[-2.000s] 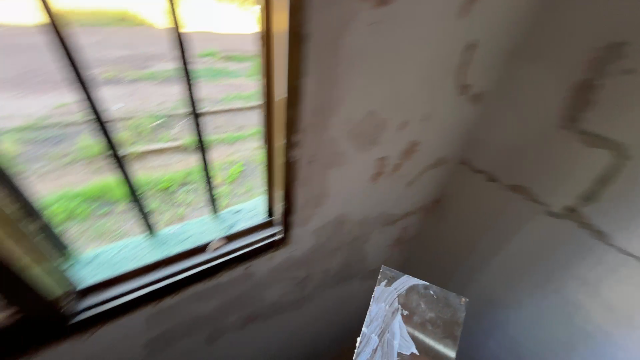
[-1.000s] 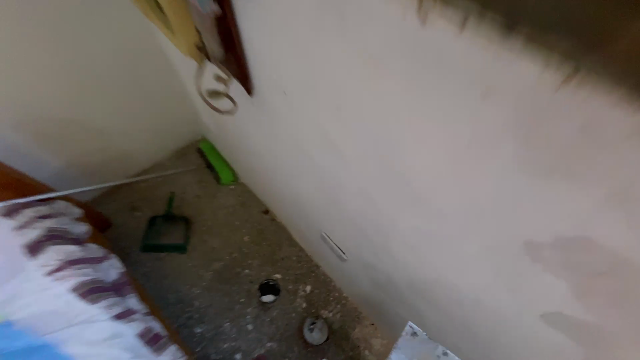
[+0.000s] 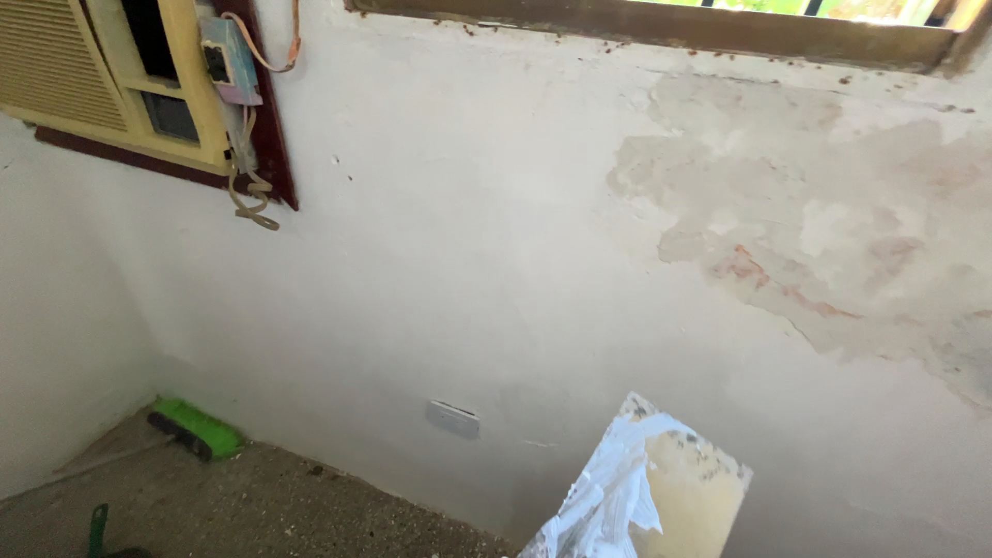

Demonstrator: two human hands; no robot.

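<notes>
A flat rectangular board or plate, loaded with white paste like filler along its left side, rises from the bottom edge of the head view, right of centre. What holds it is below the frame. Neither my left hand nor my right hand shows. Behind it stands a white wall with a rough grey and pinkish patch of damaged plaster at the right, below the window frame.
At the upper left, a yellowed air conditioner sits in the wall beside an electrical box with a dangling cable. A green broom head lies in the floor corner, near part of a green dustpan. A white wall plate is low down.
The view has swung widely, from the window to the floor corner, then up to the wall. More of the board with white paste shows than one second ago.
</notes>
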